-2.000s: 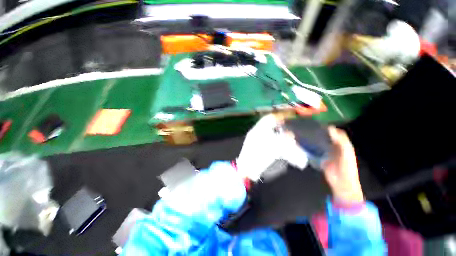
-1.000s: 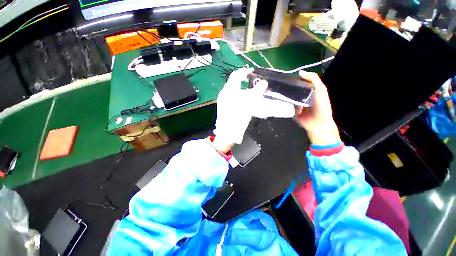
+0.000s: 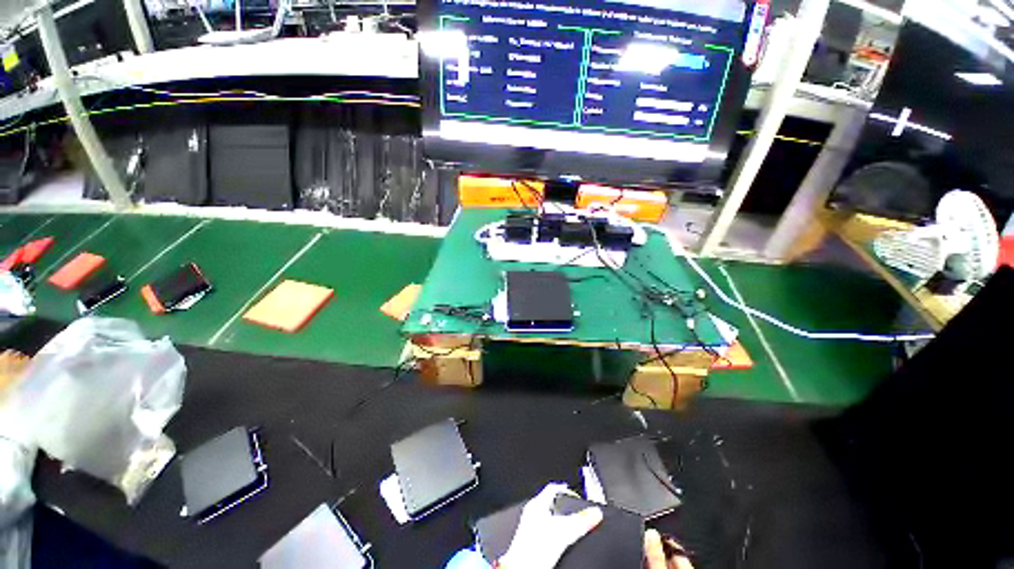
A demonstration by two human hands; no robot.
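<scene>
My left hand (image 3: 547, 527), in a white glove, is on a flat black box (image 3: 609, 542) at the bottom edge, thumb and fingers on its top. My bare right hand (image 3: 664, 551) is at the box's right edge, mostly cut off by the frame. Other black boxes lie on the black bench: one just behind (image 3: 634, 476), one with a white label to the left (image 3: 434, 469), one further left (image 3: 221, 472). Another box (image 3: 538, 301) stands on the green raised shelf (image 3: 473, 278), in front of a power strip with dark adapters.
A monitor (image 3: 584, 78) shows text tables in green frames. Orange boxes (image 3: 497, 193) are behind the strip. The green belt (image 3: 367, 261) carries orange pads (image 3: 289, 305) and boxes. A plastic bag (image 3: 106, 389) is at left, a white fan (image 3: 965, 239) at right, a large black panel (image 3: 934, 445) lower right.
Both hands have moved down to the bench's near edge with the box, which was held up in the air. The view has risen, bringing the whole monitor table into sight.
</scene>
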